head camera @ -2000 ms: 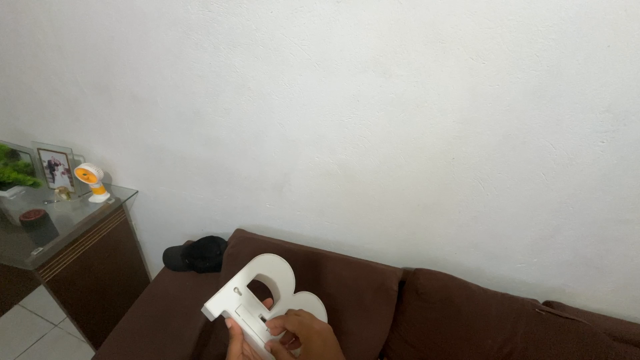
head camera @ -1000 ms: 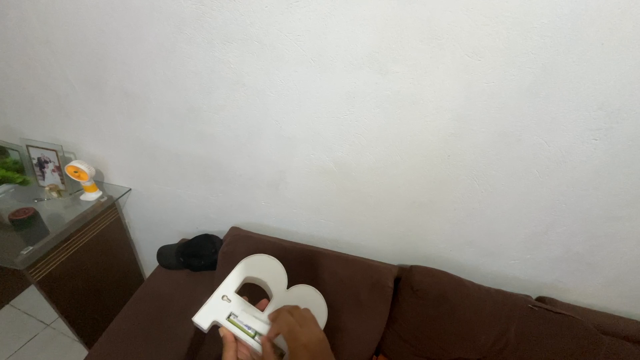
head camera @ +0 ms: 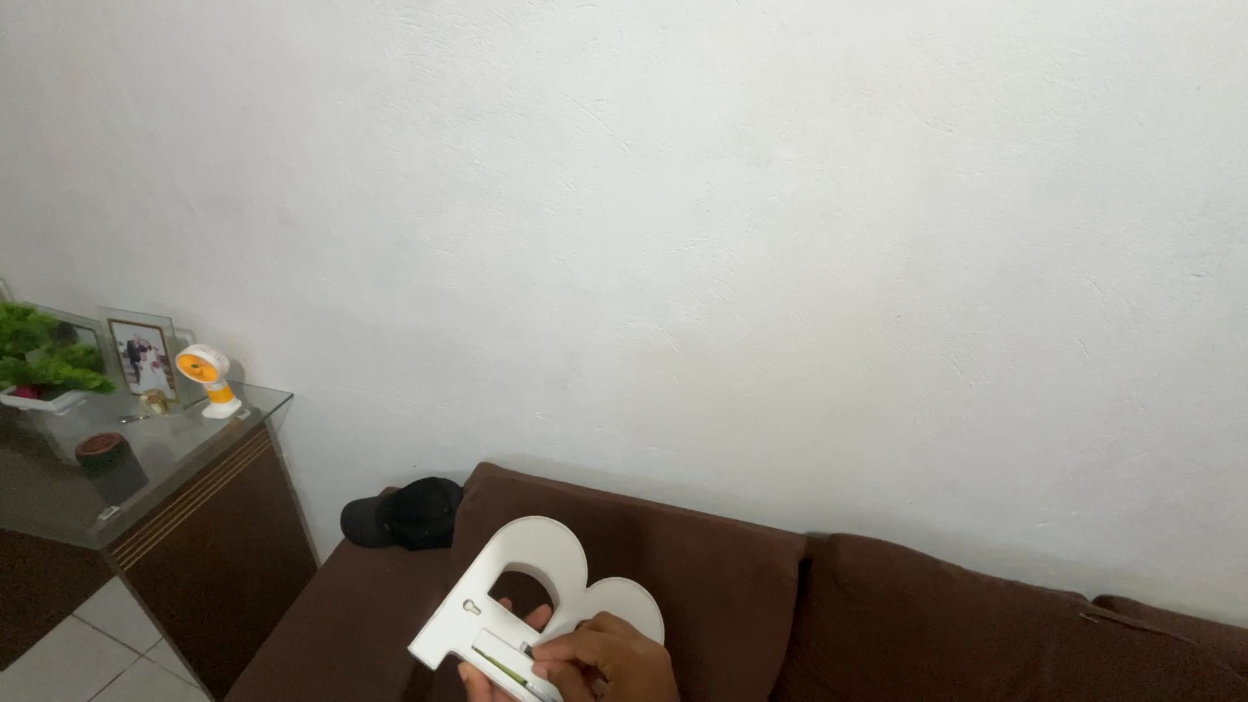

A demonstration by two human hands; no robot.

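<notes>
A white letter-shaped plastic piece (head camera: 541, 546), its back turned up, is at the bottom centre, with a keyhole slot near one end. My left hand (head camera: 483, 682) grips it from below, its fingertips showing at the lower edge and through the opening. The battery compartment (head camera: 502, 666) is partly uncovered, with something green inside. At the compartment, my right hand (head camera: 614, 658) pinches with thumb and forefinger; a small dark bit shows by the fingertips, and whether it is a separate part I cannot tell.
Behind the hands is a brown sofa (head camera: 702, 565) with a black cap (head camera: 419, 512) on it. At left, a glass-topped cabinet (head camera: 214, 526) carries a small orange-and-white fan (head camera: 210, 380), a framed photo (head camera: 144, 361), a green plant (head camera: 44, 356) and a dark round container (head camera: 105, 453).
Two seconds ago the cover was over the compartment; one second ago the compartment was uncovered with green showing. Now a white piece partly hides it, under my right fingers.
</notes>
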